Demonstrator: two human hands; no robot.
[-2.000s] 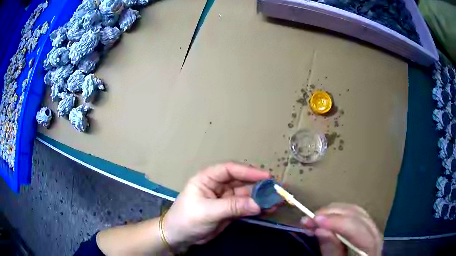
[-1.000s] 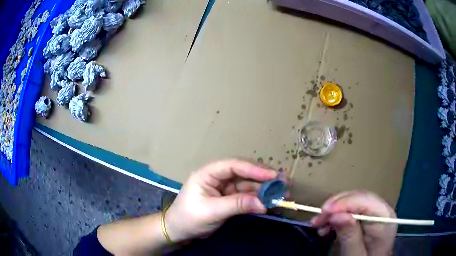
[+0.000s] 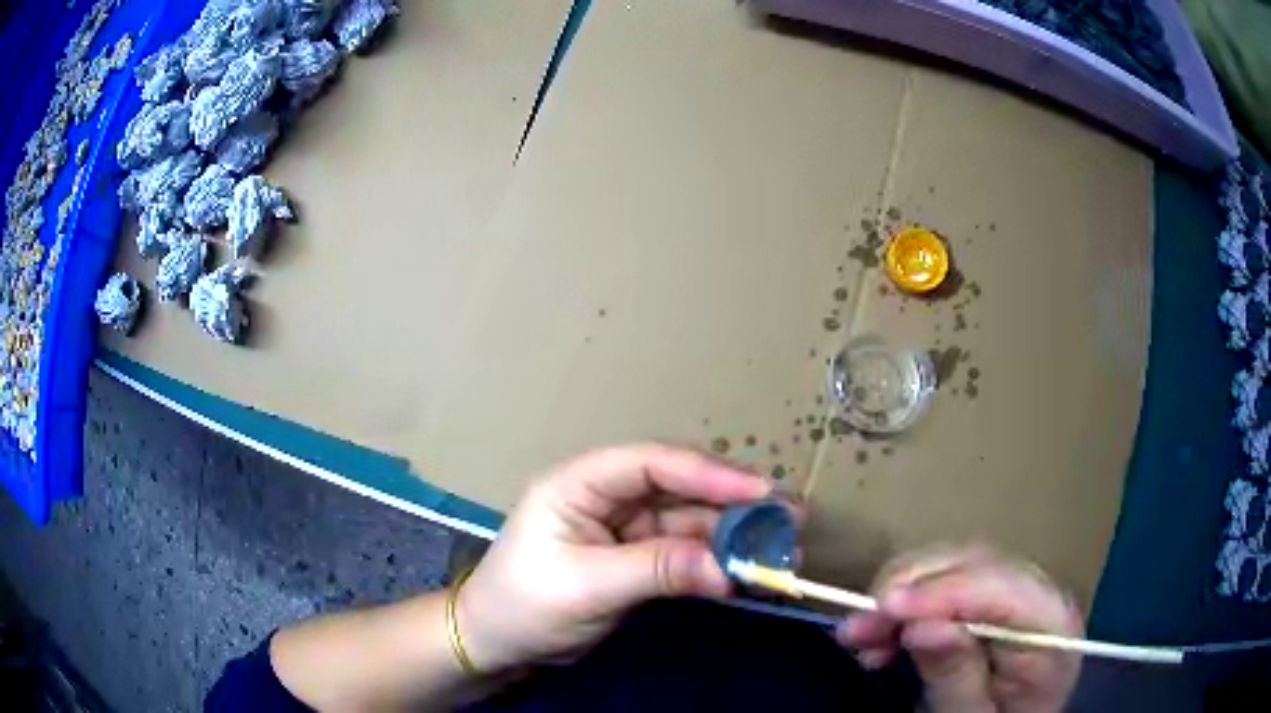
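My left hand (image 3: 599, 557) holds a small blue-grey hollow cup (image 3: 757, 538) between thumb and fingers, its opening turned up and to the right. My right hand (image 3: 976, 620) grips a thin pale wooden stick (image 3: 1080, 644). The stick's tip touches the lower left rim of the cup. A clear round dish (image 3: 882, 385) stands on the cardboard above my hands, with dark wet spots around it. A small orange pot (image 3: 917, 261) is just beyond the dish.
Brown cardboard (image 3: 418, 279) covers the green bench. Pale lumpy pieces (image 3: 209, 195) are heaped at upper left, beside a blue tray (image 3: 70, 348) of small pieces. A pale lilac tub (image 3: 1004, 70) of dark parts is at upper right. Rows of pale pieces (image 3: 1245, 390) line the right edge.
The stick swung from a steep slant to nearly level, and its tip moved from the cup's upper right to its lower left rim. The cup shifted slightly right.
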